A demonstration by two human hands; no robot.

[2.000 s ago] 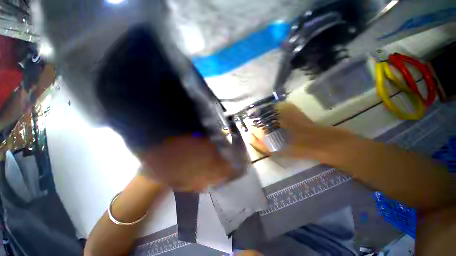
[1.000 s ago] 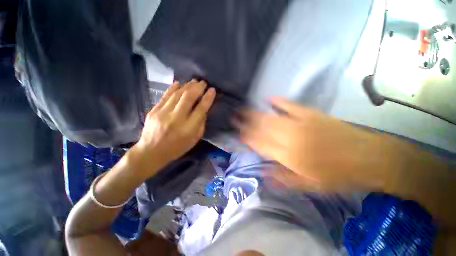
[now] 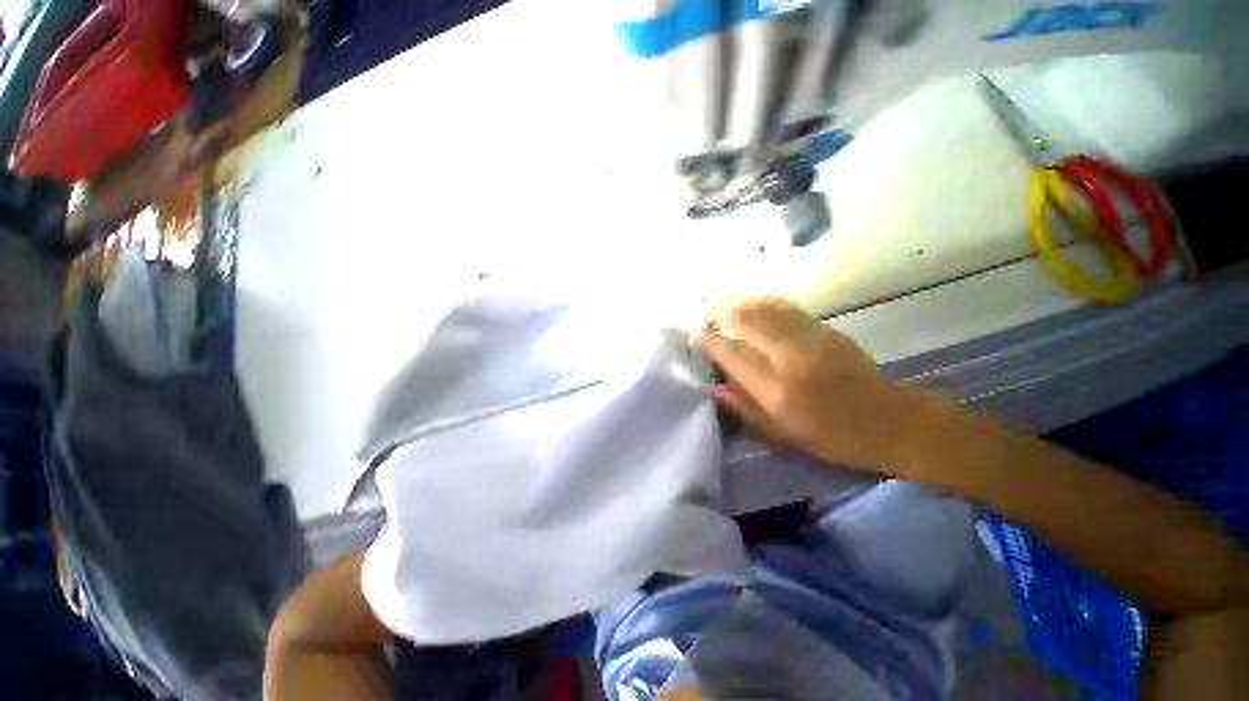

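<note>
A pale grey-white pocket cloth (image 3: 548, 507) lies over the table's front edge and hangs towards the lap, with a fold line across it. A little dark cloth shows at its left edge. My right hand (image 3: 788, 377) pinches the cloth's upper right corner, below and in front of the needle area. My left hand is hidden under the cloth; only the forearm (image 3: 326, 630) shows at the lower left. The presser foot and needle area (image 3: 740, 185) of the sewing machine stands beyond the cloth, apart from it.
Scissors with yellow and red handles (image 3: 1103, 233) lie right of the needle. Dark grey pieces (image 3: 165, 479) hang at the left table edge. A red basket (image 3: 103, 89) is at the left rear. A blue lattice crate (image 3: 1068, 616) is at the lower right.
The view has swung back up from the lap to the machine. The dark panel that was under my hands now shows its pale cloth side. My left hand has gone under the cloth.
</note>
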